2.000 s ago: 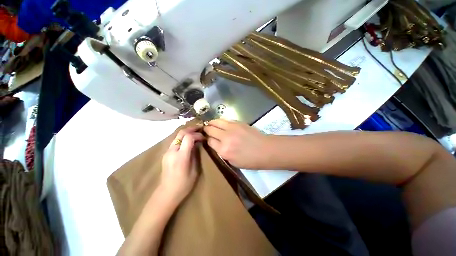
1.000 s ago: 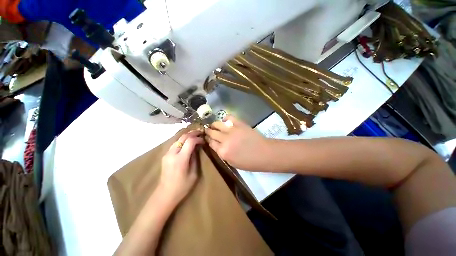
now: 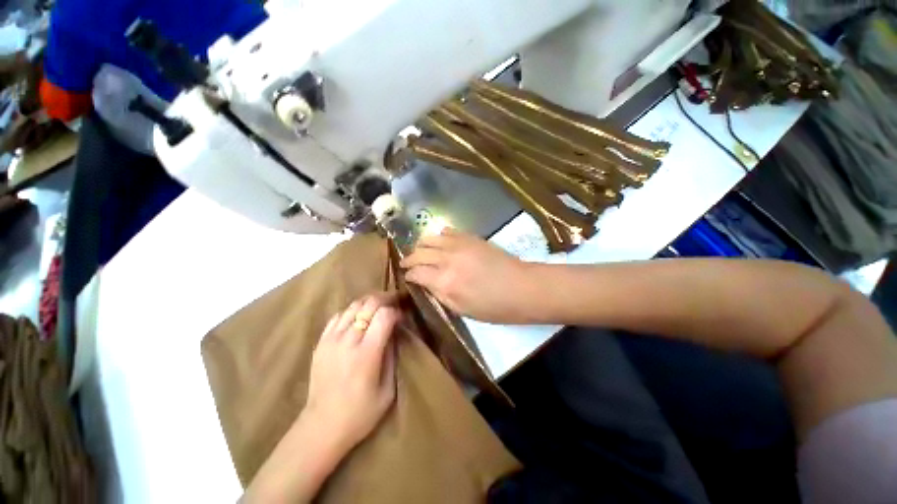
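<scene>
A tan-brown fabric panel (image 3: 285,364) lies on the white table and hangs over the wearer's lap, its top edge at the needle area. A brown zipper (image 3: 454,330) with a gold line runs along its right edge, its lower end hanging at the table edge. My left hand (image 3: 356,359), with a ring, grips the fabric below the needle area. My right hand (image 3: 462,276) pinches the zipper and fabric edge just right of the presser foot. The fingertips are partly hidden in the cloth. The white sewing machine head (image 3: 226,157) stands above.
A fan of gold-lined zippers (image 3: 551,157) lies on the machine bed to the right. A second zipper bundle (image 3: 772,59) and a dark cord are farther right. Grey fabric (image 3: 846,177) is at far right, brown pieces (image 3: 34,413) at left. A person in blue (image 3: 148,44) is behind.
My left hand has slid down the panel, away from the needle, and the cloth is bunched between the hands. More of the zipper shows beside my right hand. The view has shifted slightly.
</scene>
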